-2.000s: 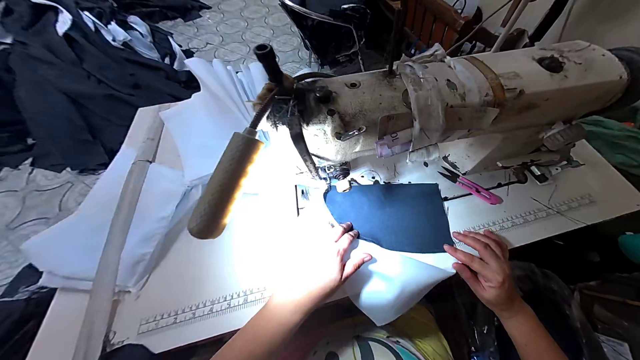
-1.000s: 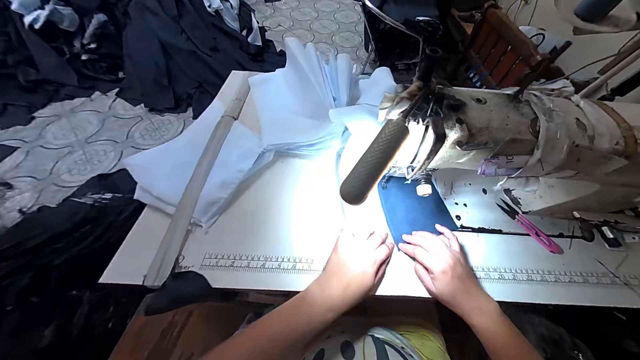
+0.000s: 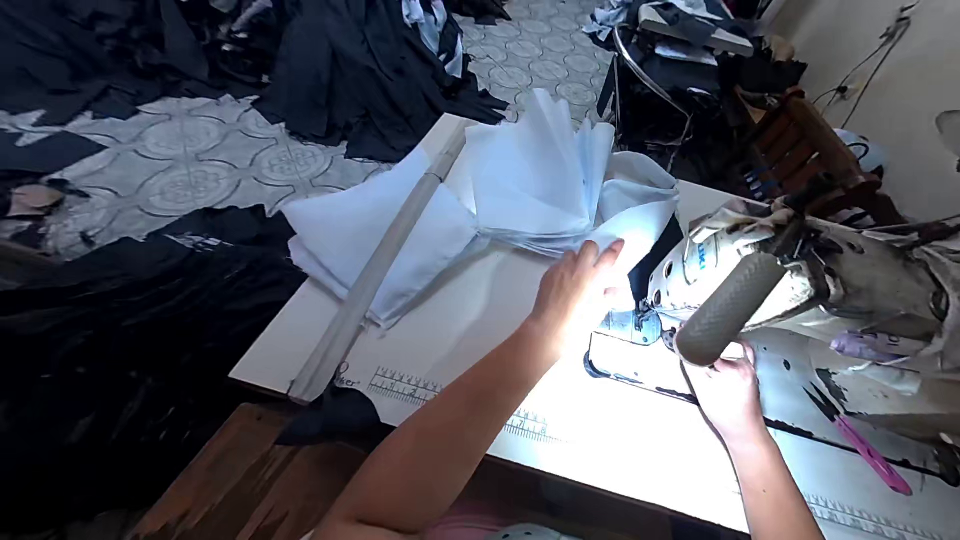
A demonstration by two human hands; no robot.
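Note:
My left hand reaches to the near edge of the white fabric pieces, its fingers spread and touching the cloth beside the needle area. Glare hides part of the palm. My right hand is by the sewing machine, just below the textured handle-like lamp. That lamp covers its fingertips, so its grasp is unclear. A strip of dark fabric shows behind the presser foot, beside the white cloth. Thread snips with pink handles lie on the machine bed to the right.
A long pale rod lies across white fabric at the table's left. A printed ruler scale runs along the front edge. Dark garments cover the tiled floor beyond, and a wooden chair stands at the back right.
My left hand has moved from the front of the table to the white fabric behind. The dark blue piece, earlier in front of the needle, now shows only behind it. The view has swung left.

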